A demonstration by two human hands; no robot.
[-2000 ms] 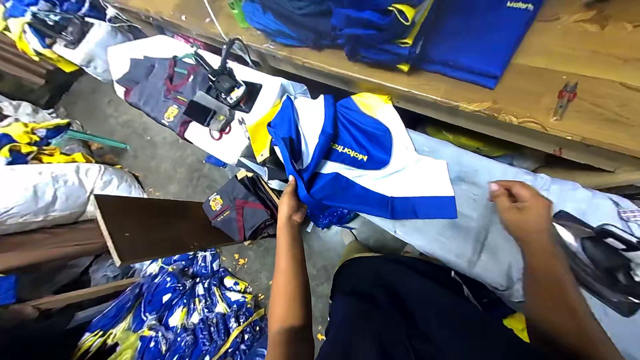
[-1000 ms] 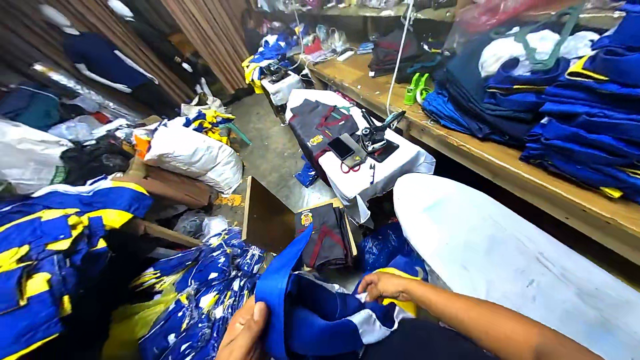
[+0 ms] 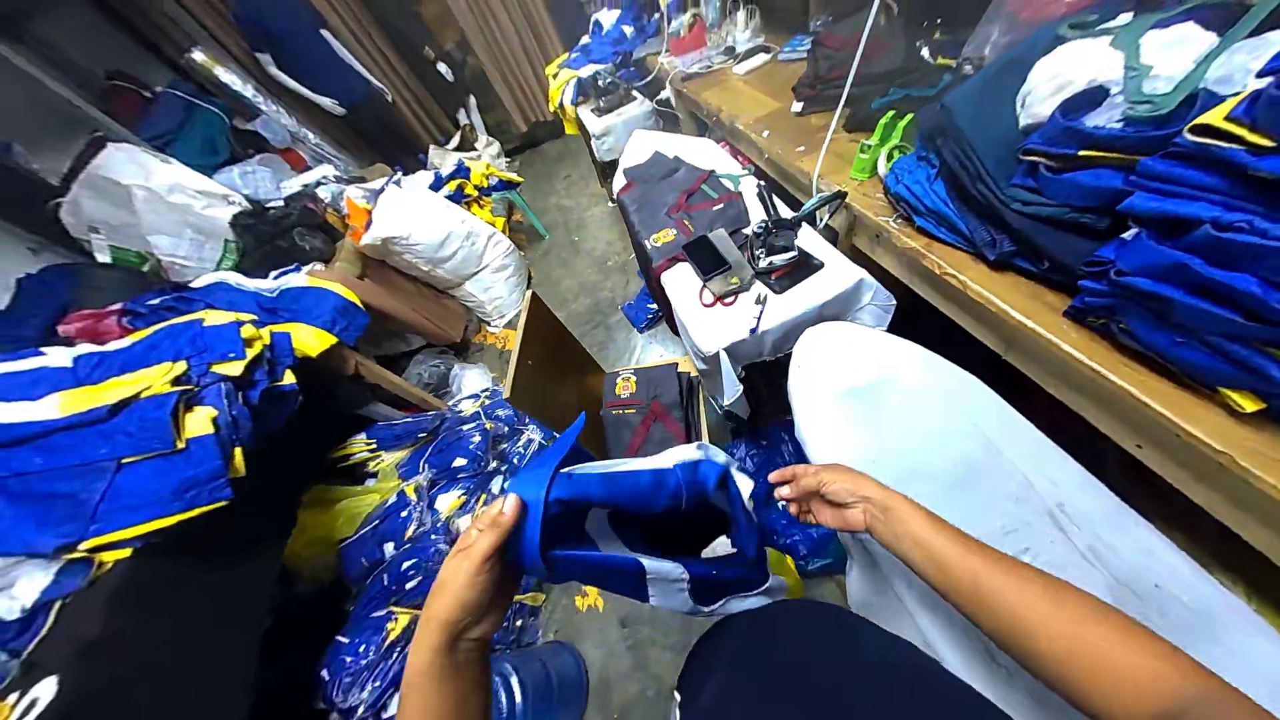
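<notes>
My left hand [image 3: 482,565] grips the blue collar band of a blue and white garment [image 3: 620,500], thumb on the outside. The garment hangs in the air over the floor, its opening spread so the dark inside shows. Just off its right edge is my right hand [image 3: 825,497], fingers loosely curled and partly apart, with nothing seen in it. To the right of the garment lies a white-covered ironing board [image 3: 930,440], beneath my right forearm.
Ahead, a cloth-covered board [image 3: 690,300] holds dark garments, a phone [image 3: 707,256] and a black corded device. Bagged blue clothes [image 3: 420,530] lie at left, beside an upright brown panel [image 3: 555,360]. Folded blue garments [image 3: 1190,230] are stacked on the wooden shelf [image 3: 1010,350]. A blue container [image 3: 540,680] stands below.
The garment was stretched over the board two seconds ago; now it hangs gathered from my left hand. My right hand, on the garment one second ago, is now off it. The view has swung widely.
</notes>
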